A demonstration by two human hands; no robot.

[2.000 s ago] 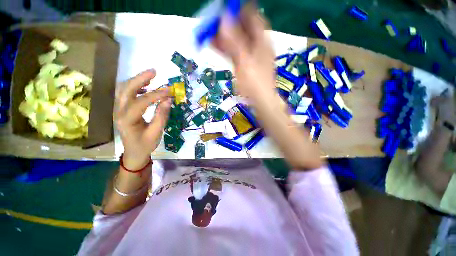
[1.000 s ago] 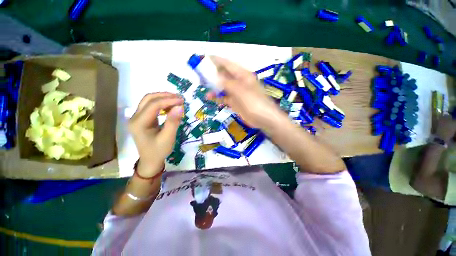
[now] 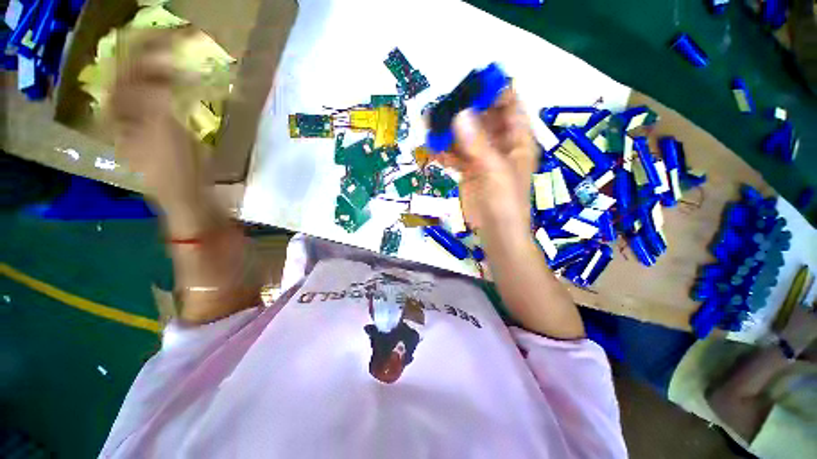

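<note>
My right hand (image 3: 491, 148) holds a blue battery pack (image 3: 475, 94) with a black strip on its face, raised above the white work sheet (image 3: 305, 54). My left hand (image 3: 152, 90) is blurred over the cardboard box (image 3: 260, 54) of pale yellow liner scraps (image 3: 210, 54); its fingers cannot be made out. Green protection boards (image 3: 358, 170) lie loose on the sheet between the hands. One board (image 3: 311, 125) lies at their left, joined by thin wires to an amber-yellow piece (image 3: 381, 123).
Many blue packs with pale strips (image 3: 591, 179) lie piled right of my right hand. A tight cluster of blue packs (image 3: 739, 255) stands at far right, near another person's arm (image 3: 761, 385). Scattered packs (image 3: 688, 50) lie on the green surface beyond.
My left hand has moved from beside the boards to over the box. The pack in my right hand now shows a black strip instead of a white face. The view has turned.
</note>
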